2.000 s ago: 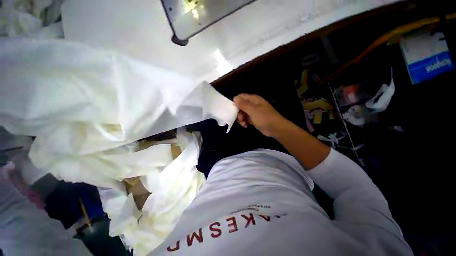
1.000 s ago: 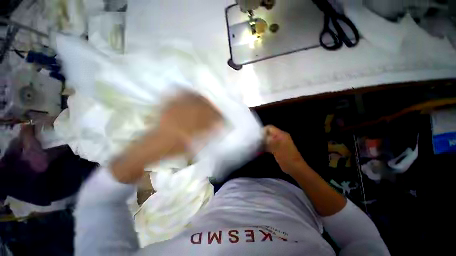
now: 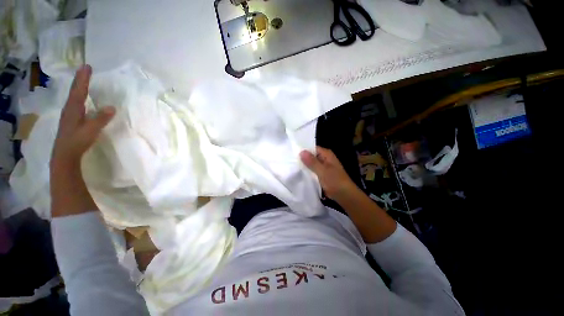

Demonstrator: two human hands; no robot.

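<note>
White garment fabric (image 3: 229, 123) lies bunched from the table's front edge down over my lap. My right hand (image 3: 329, 173) grips its right edge between thumb and fingers. My left hand (image 3: 80, 123) is at the fabric's left side, thumb apart from the raised fingers, its palm side against or near the cloth; no pinched cloth shows. The metal needle plate and bed (image 3: 290, 37) with the lit presser foot (image 3: 250, 23) lie beyond the fabric, with no cloth under the foot.
Black shears (image 3: 351, 23) lie at the bed's right end. White cut pieces (image 3: 457, 26) lie on the table at the upper right. More cloth (image 3: 65, 46) is heaped at left. A blue-and-white box (image 3: 499, 121) and scraps are below the table at right.
The fabric was stretched left, then swung in a blur, and now lies bunched before me. My left hand has come into view and moved to the far left. My right hand still holds the edge.
</note>
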